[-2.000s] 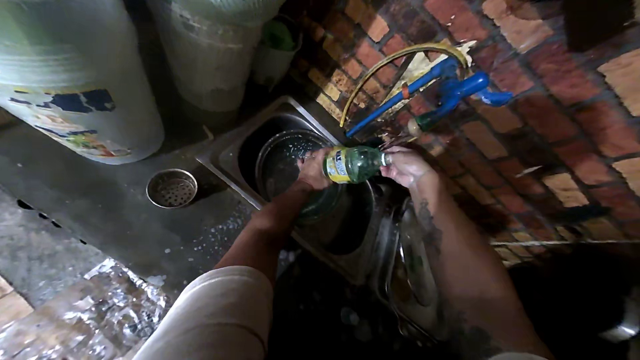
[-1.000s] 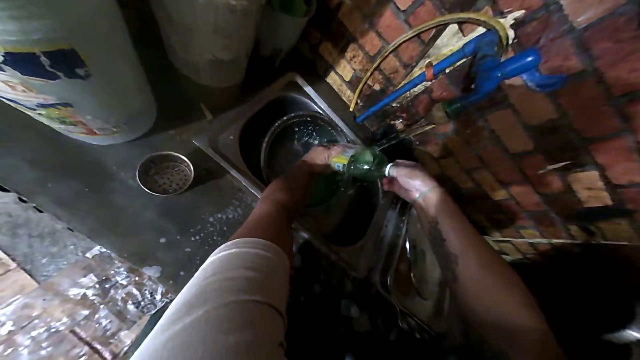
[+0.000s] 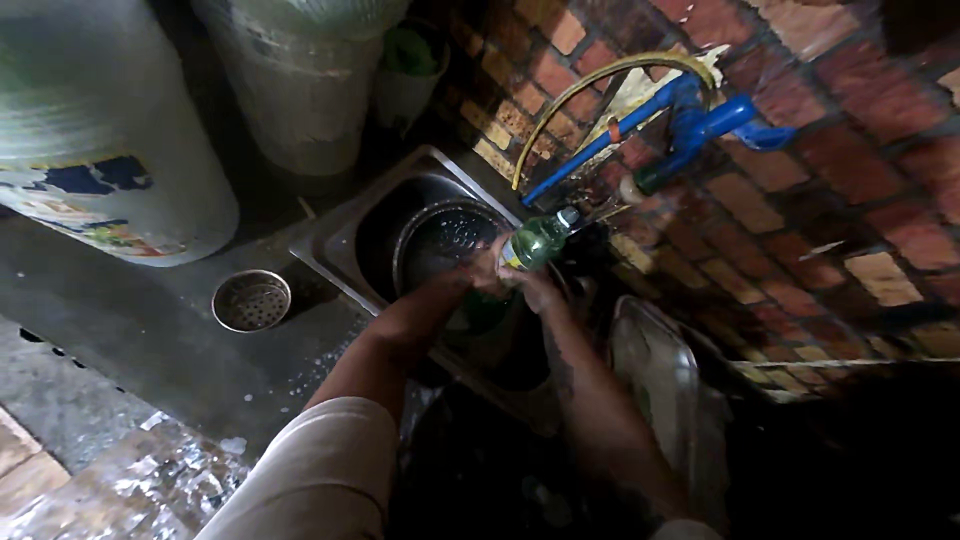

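A green plastic bottle [image 3: 538, 241] with a pale cap and a yellow label is tilted over the steel sink [image 3: 337, 262], its neck toward the brick wall. My left hand [image 3: 486, 268] is around the bottle's body. Just below it my right hand [image 3: 531, 283] grips the bottle too, and its fingers are partly hidden. Under the hands a round metal basin [image 3: 401, 240] with water in it stands in the sink. A second green object [image 3: 482, 309] shows dimly below my hands.
A blue pipe with a tap [image 3: 697, 131] and a yellow hose [image 3: 559, 101] are on the brick wall. Left on the counter are a large whitish container [image 3: 165, 187], a translucent bucket [image 3: 315, 112] and a perforated metal strainer [image 3: 251, 301]. A metal tray [image 3: 660, 360] stands right of the sink.
My right hand has moved from the bottle's cap down to its body, beside my left hand. The capped neck now shows uncovered and points up toward the wall.
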